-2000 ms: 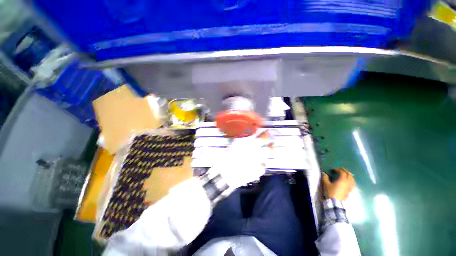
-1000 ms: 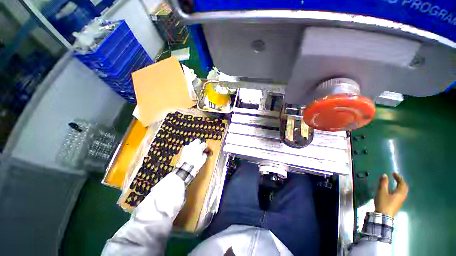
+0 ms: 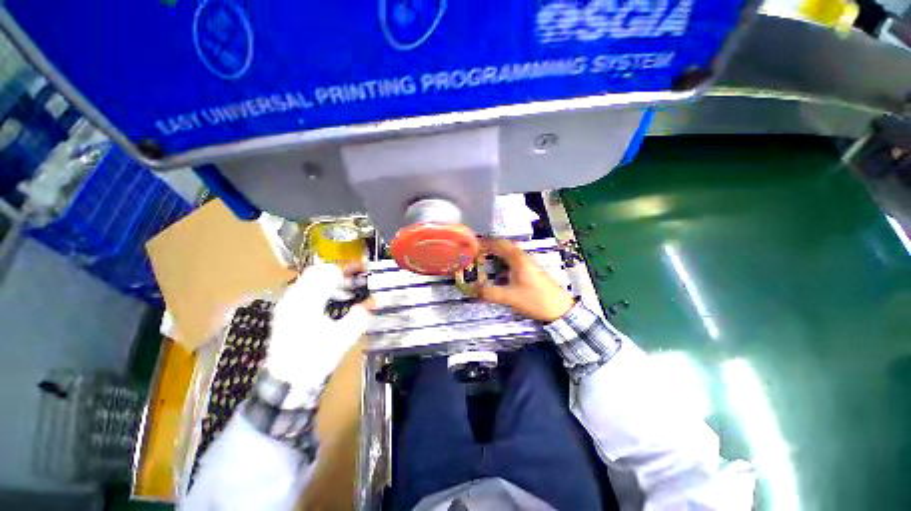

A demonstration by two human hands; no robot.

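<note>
My left hand [image 3: 315,324], in a white glove, holds a small dark part [image 3: 347,299] between thumb and fingers, over the right edge of the parts tray beside the slotted table [image 3: 420,317]. My bare right hand [image 3: 527,283] is at the dark printing fixture [image 3: 465,281], just right of the red stop button [image 3: 435,248]. Its thumb and forefinger close around a small dark part [image 3: 491,267]. The button and fingers hide much of the fixture. Rows of dark parts [image 3: 236,364] with tan areas lie in the tray left of my knees.
The blue machine head [image 3: 400,75] hangs low over the table. A yellow can [image 3: 338,243] and tan cardboard flap [image 3: 215,264] stand behind the tray. Blue crates [image 3: 110,220] are at left. A round knob [image 3: 472,361] sits at the table front. A green surface [image 3: 719,259] spans the right.
My left hand has lifted from the tray rows with a dark part and moved towards the table. My right hand has come from the green surface to the fixture and closed. The view has shifted.
</note>
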